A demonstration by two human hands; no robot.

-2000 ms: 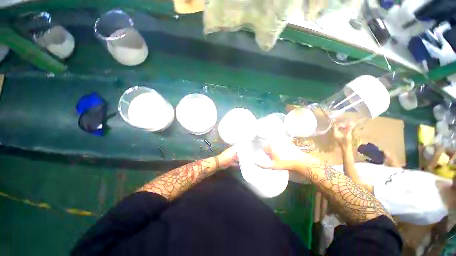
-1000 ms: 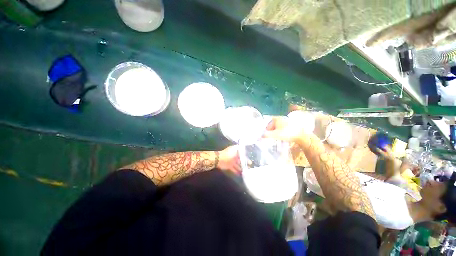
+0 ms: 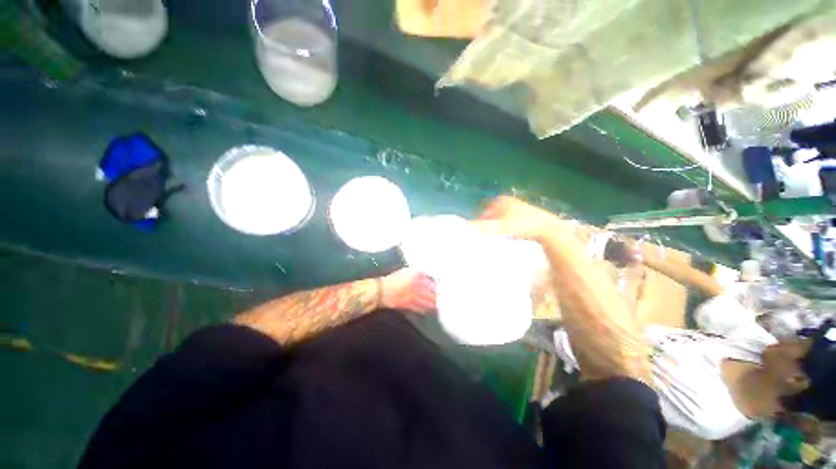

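A large overexposed container (image 3: 490, 298) with a white lower part is in front of me at the bench's near edge, tilted toward me. My left hand (image 3: 411, 291) is at its left side; its fingers are partly hidden and glare hides the contact. My right hand (image 3: 513, 218) is beyond it, over the bench; its fingers are blurred, and I cannot tell what they touch. Another white container (image 3: 431, 240) merges with it in the glare. A round white container (image 3: 369, 213) and a clear-rimmed one (image 3: 262, 190) stand to the left.
A blue-and-black cloth or glove (image 3: 135, 179) lies on the green bench (image 3: 55, 174). Greyer containers (image 3: 298, 62) stand on the far side. A pale draped cloth (image 3: 587, 69) hangs at upper right, beside a tan box flap (image 3: 445, 16). Another person (image 3: 697, 366) in white reaches in at right.
The view has shifted, showing more of the far containers than a second ago. My right hand has moved slightly up. The container in front of me looks more washed out. The other person's arm has moved.
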